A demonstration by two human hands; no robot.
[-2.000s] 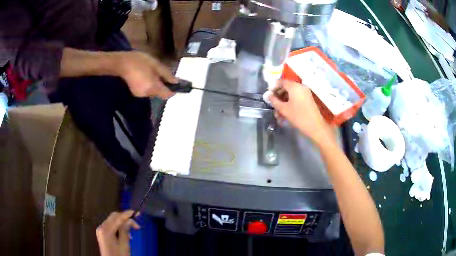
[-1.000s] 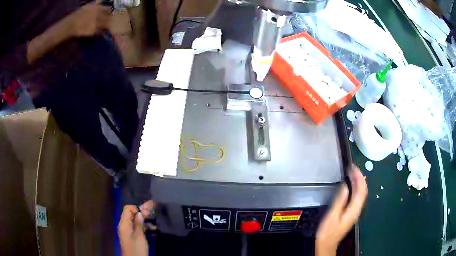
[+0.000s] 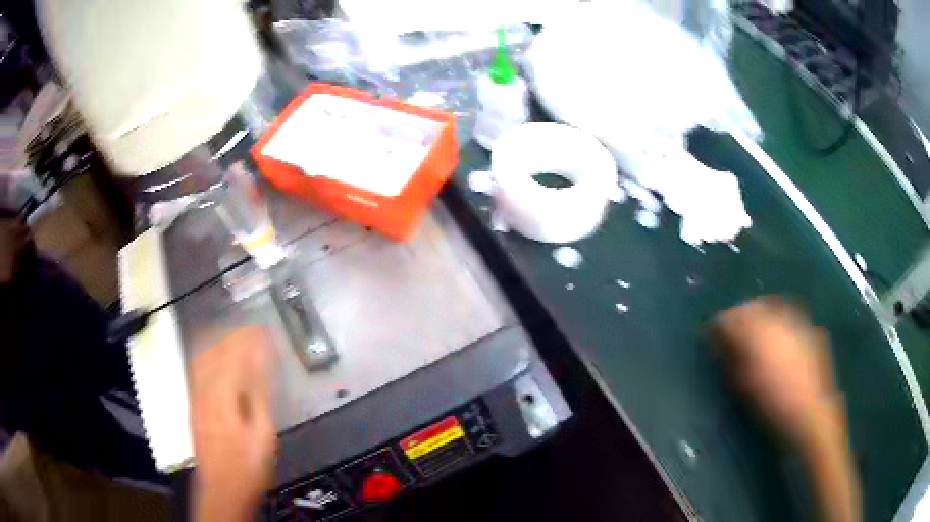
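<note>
The thin black rod (image 3: 199, 290) lies across the machine base, its black grip (image 3: 127, 326) over the white foam strip. Its other end is at the fixture under the silver horn (image 3: 245, 209). The horn's pale tip is down at that end and hides the round head. My left hand (image 3: 233, 403) is blurred, over the base's front left part, below the rod and apart from it. My right hand (image 3: 775, 357) is blurred, over the green bench at the right; its fingers are unclear. Nothing can be made out in either hand.
The orange parts box (image 3: 428, 184) sits right of the horn. A white roll (image 3: 510, 199), a green-tipped bottle (image 3: 502, 107), crumpled tissue (image 3: 714, 209) and clear plastic are on the green bench (image 3: 632, 357). The control panel with a red button (image 3: 380, 484) is at the front edge.
The view has swung right. The horn has come down onto the rod's end. My left hand has moved up over the base; my right hand has left the machine's front edge for the bench.
</note>
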